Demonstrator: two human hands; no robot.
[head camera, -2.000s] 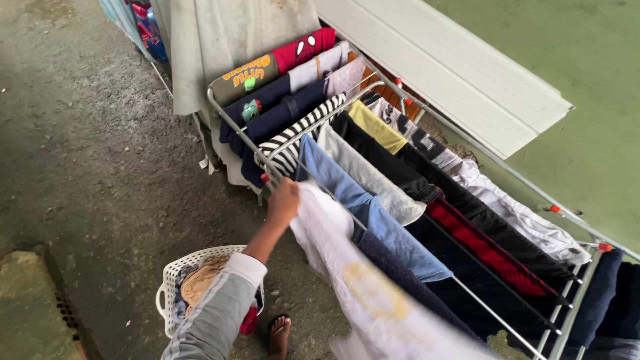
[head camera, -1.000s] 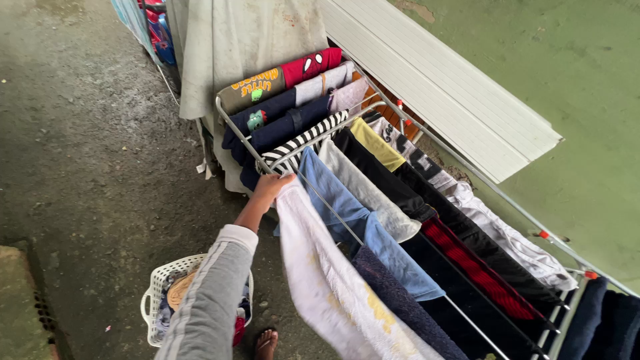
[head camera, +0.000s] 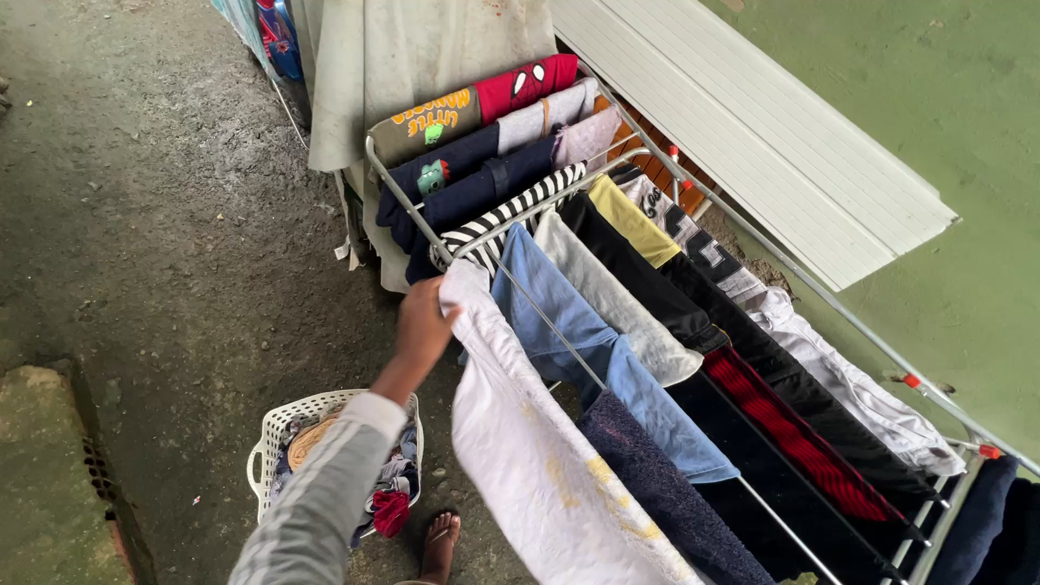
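My left hand (head camera: 426, 321) grips the top corner of a white cloth with yellow patches (head camera: 528, 439), at the near corner of the metal drying rack (head camera: 479, 240). The cloth lies along the rack's near side and runs down out of the frame. Beside it hang a light blue garment (head camera: 561, 325), a dark navy towel (head camera: 650, 479) and a light grey cloth (head camera: 609, 301). A black-and-white striped cloth (head camera: 520, 203) is draped just above my hand. My right hand does not show.
A white plastic laundry basket (head camera: 264, 471) with clothes in it stands on the rough floor, near my foot (head camera: 441, 540). White panels (head camera: 756, 130) lean by the green wall behind the rack. A grey cover (head camera: 439, 49) hangs at the rack's far end. A mossy concrete block (head camera: 49, 479) is at lower left.
The white cloth, blurred and swinging two seconds ago, now lies along the rack's near side. My left hand still holds its top end near the rack's corner.
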